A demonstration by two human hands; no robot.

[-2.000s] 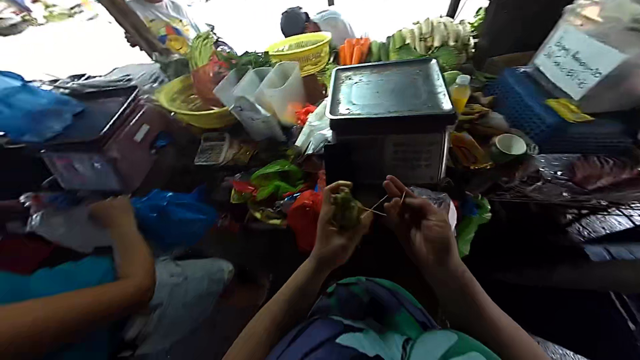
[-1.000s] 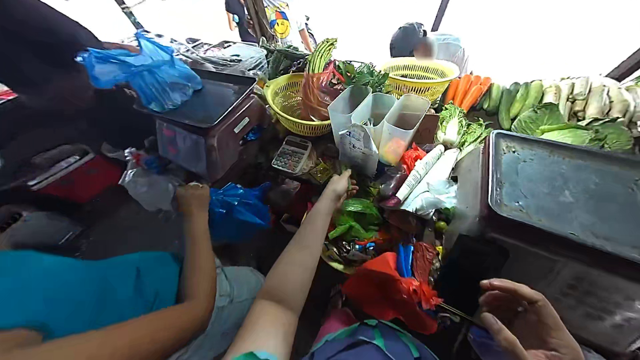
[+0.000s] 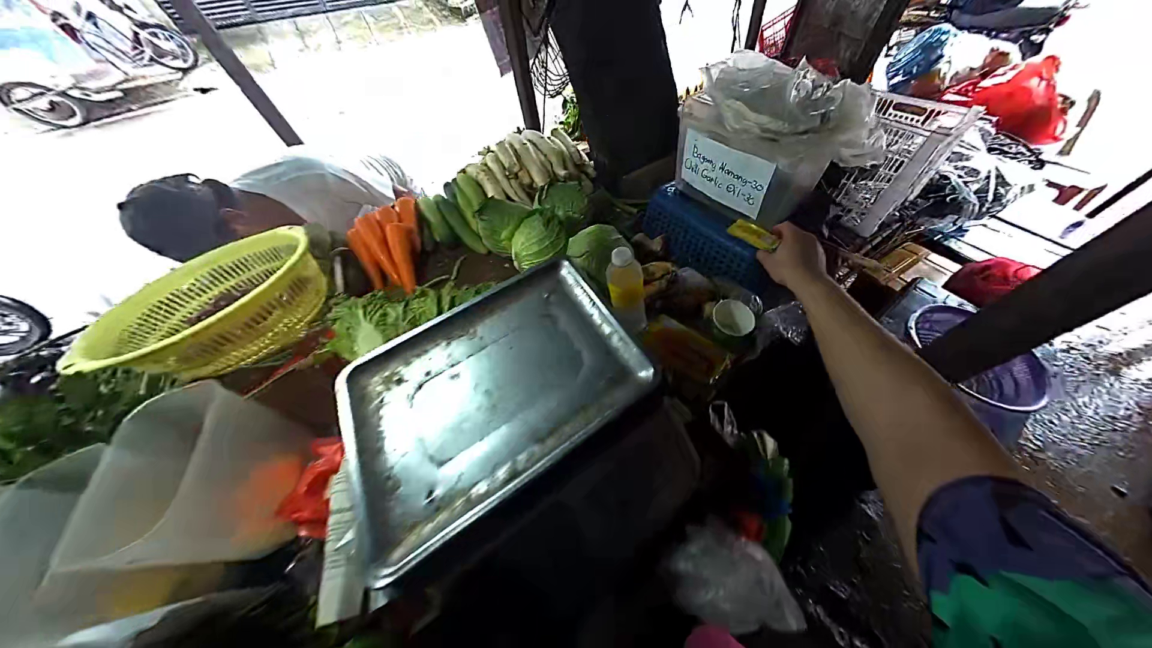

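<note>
My right arm stretches toward the upper right, and my right hand [image 3: 794,256] grips the end of a small yellow packet [image 3: 753,235]. The packet lies over the edge of a blue plastic basket [image 3: 702,236], just below a clear plastic container [image 3: 751,166] that bears a handwritten sign and has clear plastic bags on top. My left hand is out of the frame. The metal tray [image 3: 504,405] of a weighing scale fills the middle of the view. A small bottle [image 3: 625,286] with yellow contents stands beside the tray, and a pale cup [image 3: 733,319] is nearer my forearm.
A yellow colander [image 3: 202,306], carrots [image 3: 385,245], cabbages [image 3: 540,236] and white radishes [image 3: 522,166] lie beyond the scale. A person in a pale top [image 3: 310,189] bends behind them. Translucent plastic holders [image 3: 171,477] are at left. A dark slanted post [image 3: 1044,297] and a purple bucket [image 3: 999,387] are at right.
The view has swung far to the right. My right hand, near the scale a second ago, has reached out to the blue basket and taken hold of the yellow packet. My left hand has left the view.
</note>
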